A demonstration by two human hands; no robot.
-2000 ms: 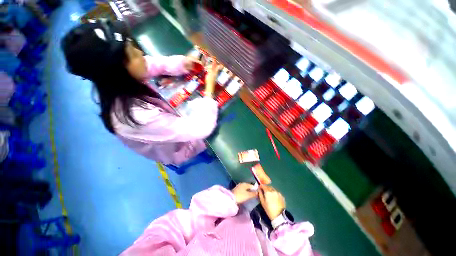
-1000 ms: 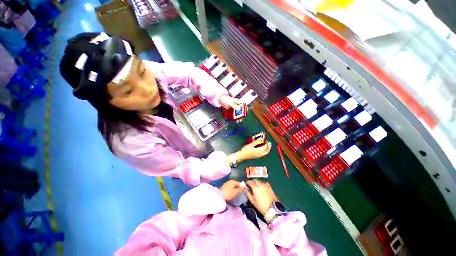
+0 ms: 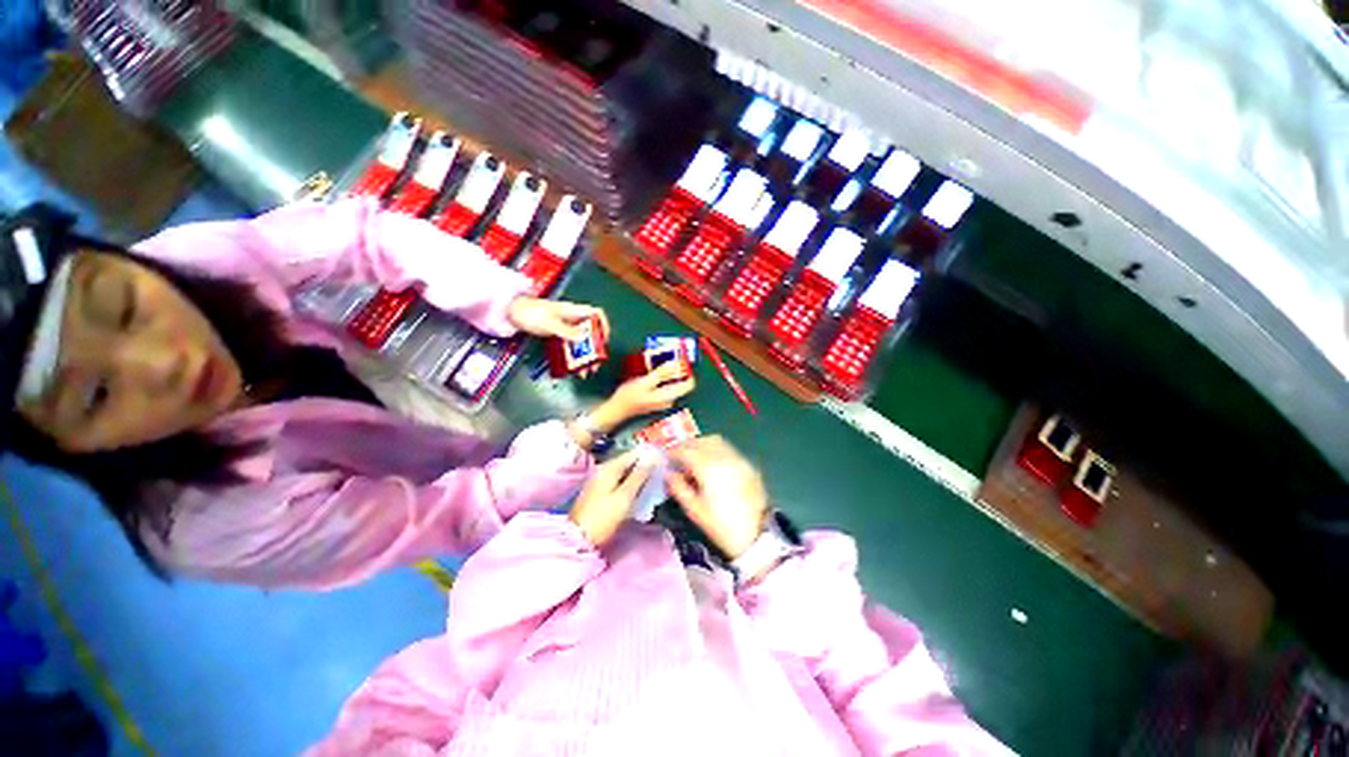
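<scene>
My left hand (image 3: 607, 500) and my right hand (image 3: 719, 494) are close together above the near edge of the green bench. A small whitish, thin piece (image 3: 651, 476) is between their fingers; its exact kind is too blurred to tell. An orange-and-white printed piece (image 3: 669, 429) lies on the bench just beyond my fingers and is partly covered. A red pen (image 3: 727, 376) lies on the bench beyond it. My right wrist wears a watch.
A person in a pink smock (image 3: 326, 429) at my left holds two small red phones (image 3: 580, 346) close to my hands. A raised tray of open red phones (image 3: 781, 275) stands at the back. Two red housings (image 3: 1092, 481) lie on a brown board (image 3: 1169, 569). A white shelf (image 3: 1021, 192) runs above.
The view has swung to the right. The neighbour's hands with the phones are now closer to mine. The orange-tinted piece seen at my fingers first is no longer visible there; a whitish one is.
</scene>
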